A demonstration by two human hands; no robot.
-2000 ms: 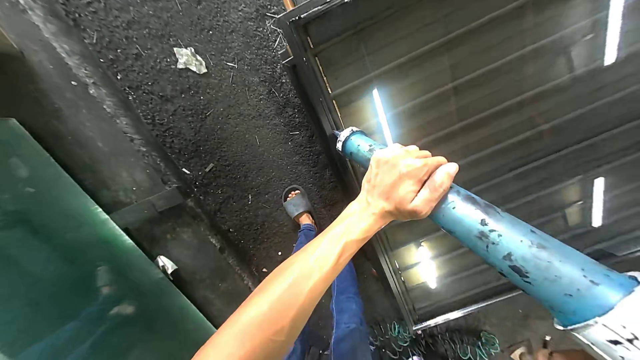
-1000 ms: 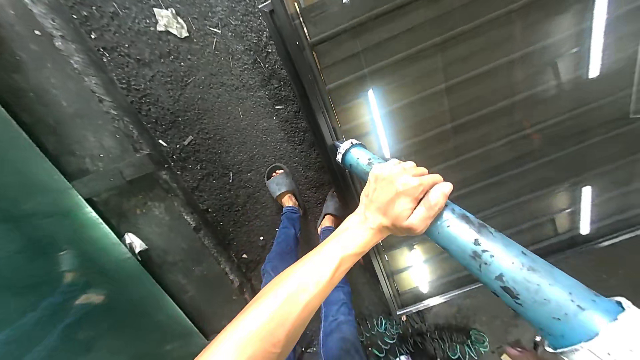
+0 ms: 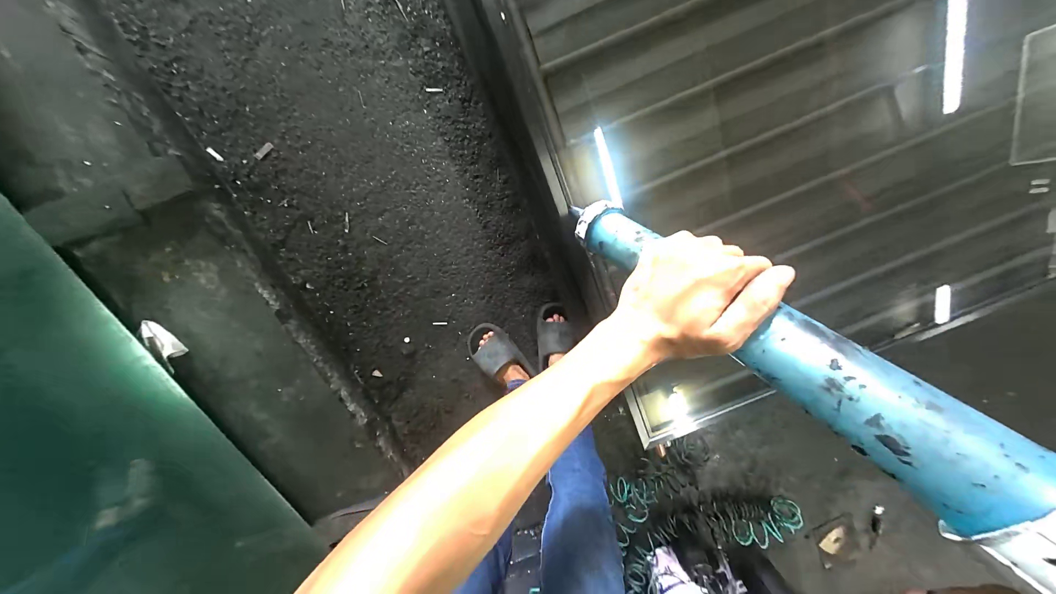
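Observation:
My left hand (image 3: 705,293) is closed around a blue tapering tube (image 3: 874,404), with its thumb on the near side. The tube has dark worn patches and a banded narrow end (image 3: 598,221). Its wide end meets a white, dark-marked piece (image 3: 1019,540) at the lower right. Whether the tube is a sleeve over my right arm, I cannot tell. My right hand does not show. Behind the tube's narrow end lies a framed, reflective glass-like panel (image 3: 767,107), mirroring ceiling lights and roof ribs.
My sandalled feet (image 3: 499,351) stand on a dark, gritty floor (image 3: 371,206) beside the panel's frame. A glossy green surface (image 3: 107,412) borders the left, with a crumpled white scrap (image 3: 162,340) at its edge. Green and dark coils (image 3: 701,511) lie at the bottom.
One sandalled foot shows in the oldest frame, two show now, close together. My left hand keeps its grip on the blue tube. The view has shifted somewhat over the floor.

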